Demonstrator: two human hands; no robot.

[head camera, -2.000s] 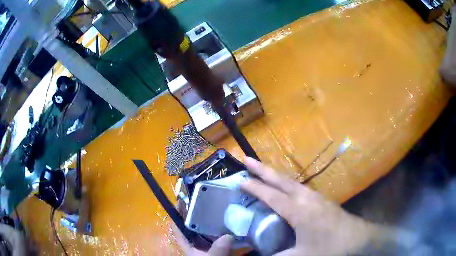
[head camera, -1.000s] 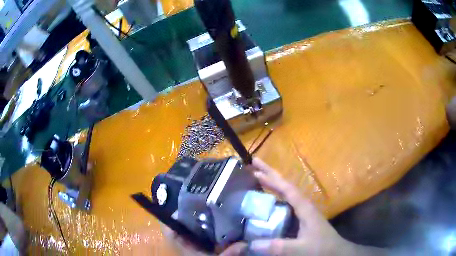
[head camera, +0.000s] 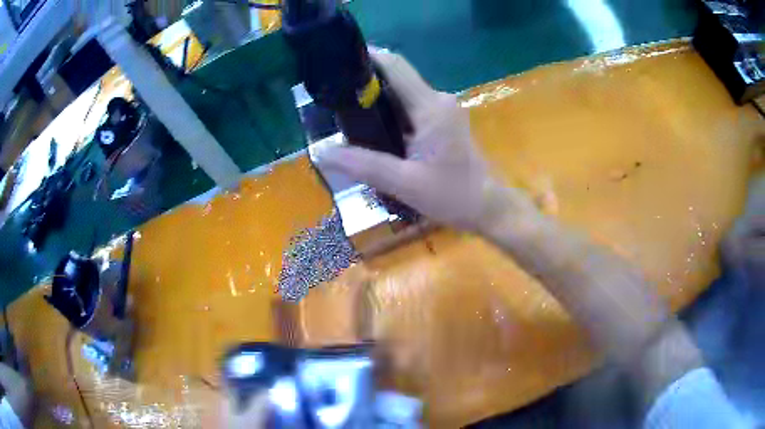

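Note:
The electric screwdriver (head camera: 356, 92), thick and black with a yellow band, stands tilted over the screw feeder (head camera: 365, 222). My right hand (head camera: 432, 163) is wrapped around its lower body, thumb towards me and fingers behind; the screwdriver's tip is hidden. The camera unit (head camera: 323, 390), silver and black, is low in the picture, blurred and cut off by the bottom edge. My left hand (head camera: 245, 412) shows only as a blurred patch at the unit's left side and holds it. The antennas are too blurred to make out clearly.
A heap of screws (head camera: 314, 255) lies left of the feeder on the orange bench (head camera: 570, 193). Another camera unit (head camera: 75, 289) stands at the left. A green belt (head camera: 503, 42) runs behind. A black box (head camera: 730, 50) is at far right, another person's arm (head camera: 746, 230) below it.
My right hand has left the camera unit and taken hold of the screwdriver. The unit has moved lower in the picture, in my left hand. The view has shifted slightly.

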